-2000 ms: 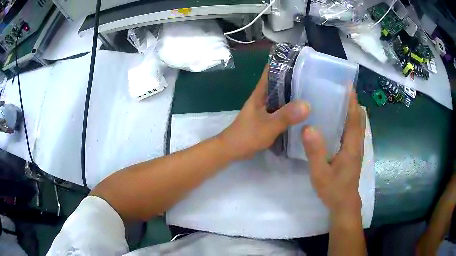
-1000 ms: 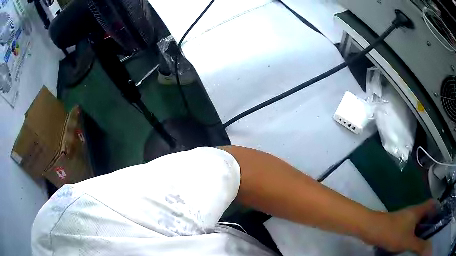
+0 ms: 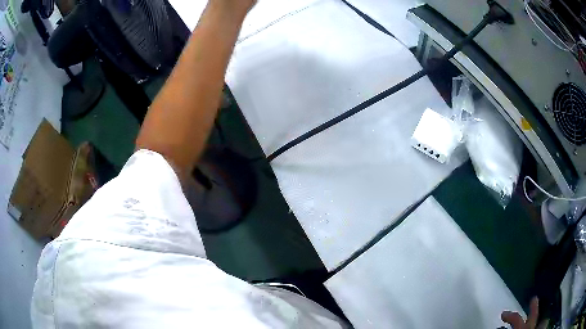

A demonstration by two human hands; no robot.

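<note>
My left forearm reaches up over the left edge of the bench; my left hand lies beyond the top edge, so what it holds is hidden. My right hand (image 3: pixel 523 318) is cut off at the bottom right; only some fingertips show, near a dark shape I cannot identify. A white foam sheet (image 3: pixel 417 270) lies in front of me, with more white sheets (image 3: pixel 340 122) beyond it. The white multi-port box (image 3: pixel 435 133) sits on a sheet, touching the clear plastic bag with white contents (image 3: pixel 493 151).
A thick black cable (image 3: pixel 360 114) crosses the sheets to the grey instrument (image 3: pixel 540 58) at upper right. A white cord (image 3: pixel 546 194) and crumpled clear plastic (image 3: pixel 574 283) are at right. A black fan (image 3: pixel 138 38) and an open cardboard box (image 3: pixel 48 183) stand on the floor at left.
The view has turned from the bench front to its left side. My left arm has swung from the lower right to the top left. The black housing and translucent cover seen earlier are not identifiable now.
</note>
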